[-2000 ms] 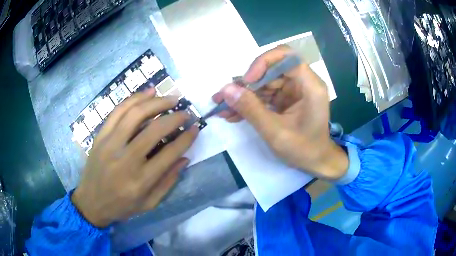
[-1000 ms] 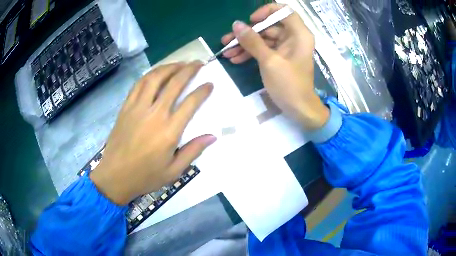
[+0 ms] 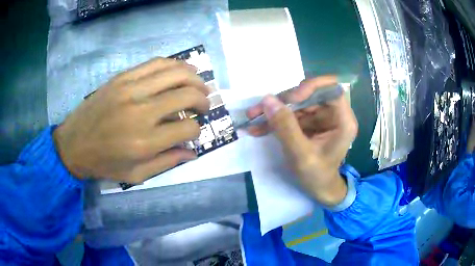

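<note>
A black PCB panel [image 3: 221, 120] with silver-beige rectangles lies on the pale foam sheet. My left hand [image 3: 140, 117] is spread flat over it and covers most of it, with the fingertips on the board. My right hand [image 3: 307, 135] holds grey tweezers [image 3: 312, 101] between thumb and fingers. The tip points left at the panel's right edge; it is blurred, and I cannot tell whether it holds a piece. The white release liner sheet [image 3: 263, 49] lies right of the panel, its grey-beige area at the top.
The foam wrap sheet [image 3: 130, 39] lies on the green mat. Stacked panels [image 3: 104, 6] show at the top left. Plastic bags with white sheets [image 3: 388, 78] lie at the right, beside a dark tray of silver parts [image 3: 445, 124]. A blue sleeve [image 3: 461, 182] shows at the far right edge.
My left hand has moved from the liner onto the PCB panel. My right hand has come down with the tweezers from the liner's top to the panel's right edge. The view has shifted.
</note>
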